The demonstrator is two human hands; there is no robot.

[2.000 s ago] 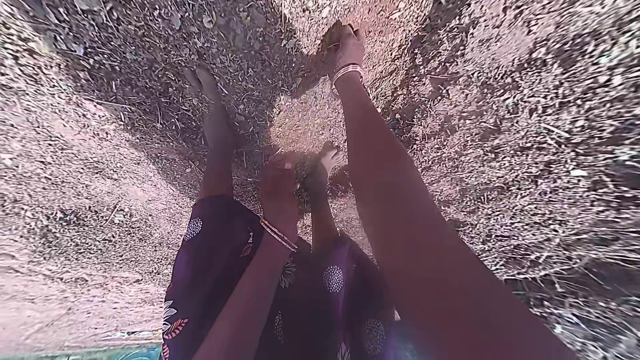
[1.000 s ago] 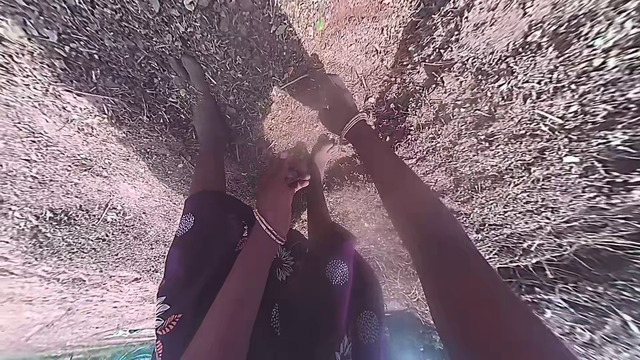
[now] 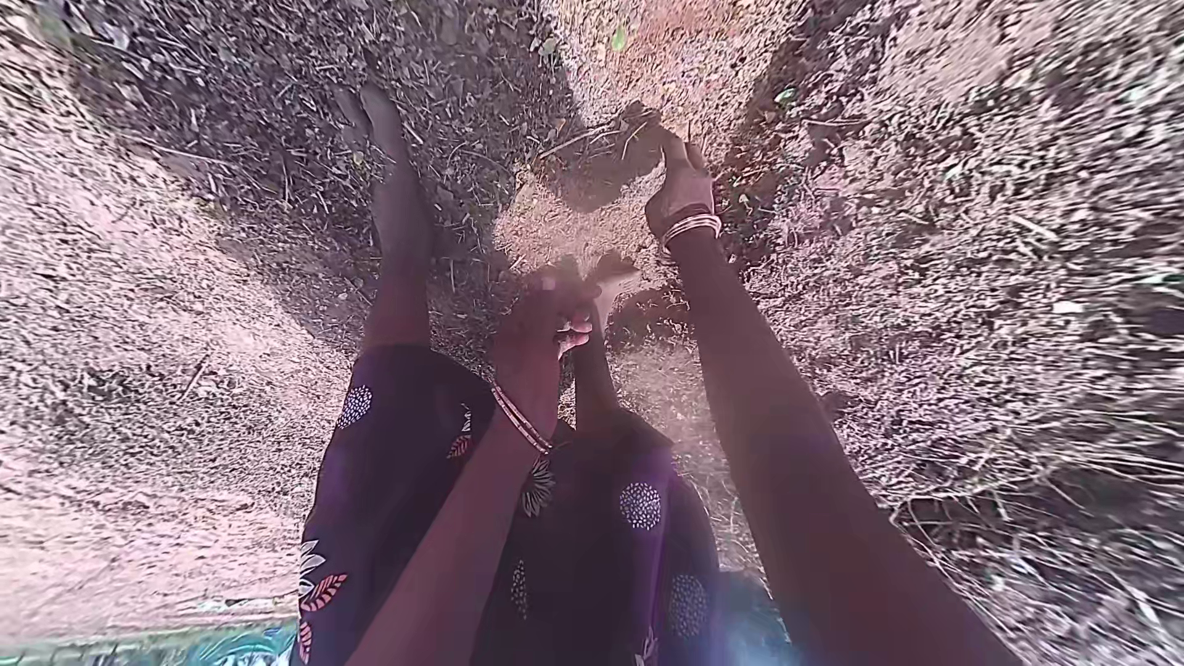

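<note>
My left hand, a bangle at its wrist, hovers over my lap near one bare foot; its fingers are curled, and whether they hold anything is too dark to tell. Farther out, my right hand, also with bangles, reaches down to the soil. Its fingers are by a dark clump with thin dry stalks, but the grip on it is not clear. The other bare foot rests on the shaded ground to the left. A dark patterned cloth covers my legs.
Dry leaf and stem litter covers the ground at the upper left. Loose crumbly soil with fine twigs lies on the right, and a tangle of dry roots or stems is at the lower right. Blue-green material shows along the bottom edge.
Two seconds ago my right hand was stretched farther forward; it then came back toward my left hand and now is over the soil ahead again. My left hand stays near the foot.
</note>
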